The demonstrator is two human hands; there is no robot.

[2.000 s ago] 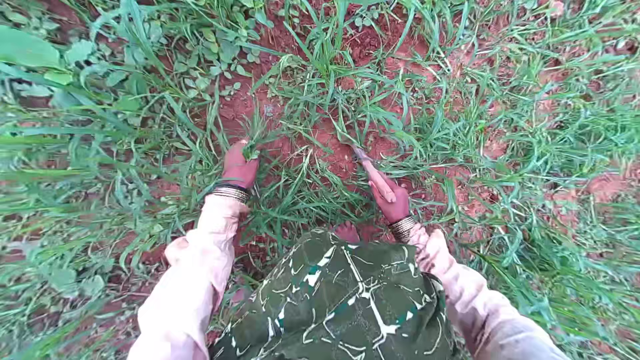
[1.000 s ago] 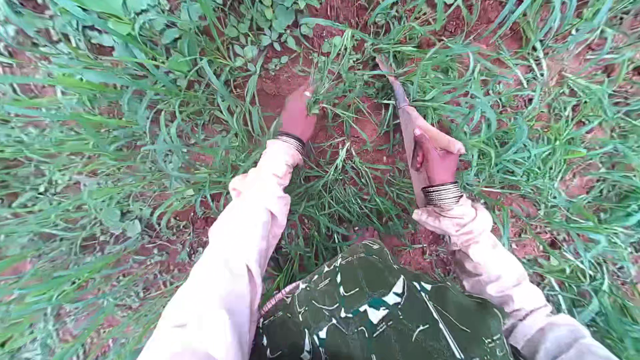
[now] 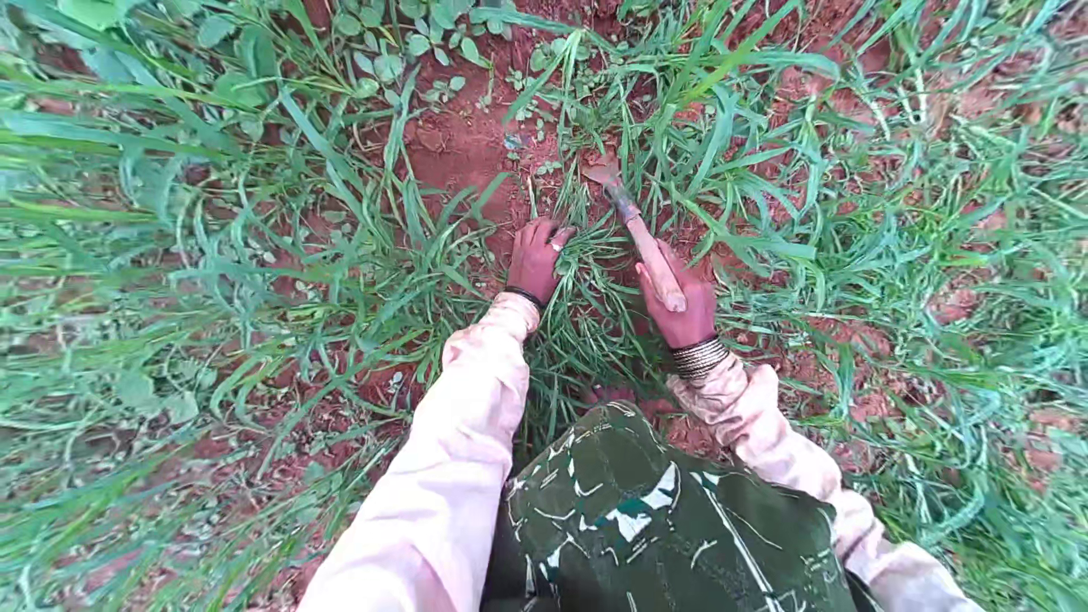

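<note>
My left hand (image 3: pixel 535 257) is low in a tuft of green grass (image 3: pixel 586 242), its fingers curled at the blades; some blades show beside the thumb. My right hand (image 3: pixel 682 297) is closed around the wooden handle (image 3: pixel 656 259) of a small hand weeding tool. The tool's flat metal blade (image 3: pixel 603 172) points up and left, with its tip at the red soil just beyond the tuft. The two hands are apart, with grass between them.
Bare red soil (image 3: pixel 459 161) shows ahead of my left hand. Small broad-leaved plants (image 3: pixel 433 34) grow at the top. Tall grass (image 3: pixel 850 255) stands on both sides. A patterned dark green cloth (image 3: pixel 663 518) covers my lap, with part of a foot (image 3: pixel 612 393) beyond it.
The weeding tool, pointing more steeply up beside my right hand a second ago, now slants left toward the grass near my left hand. My left hand has moved to the tuft.
</note>
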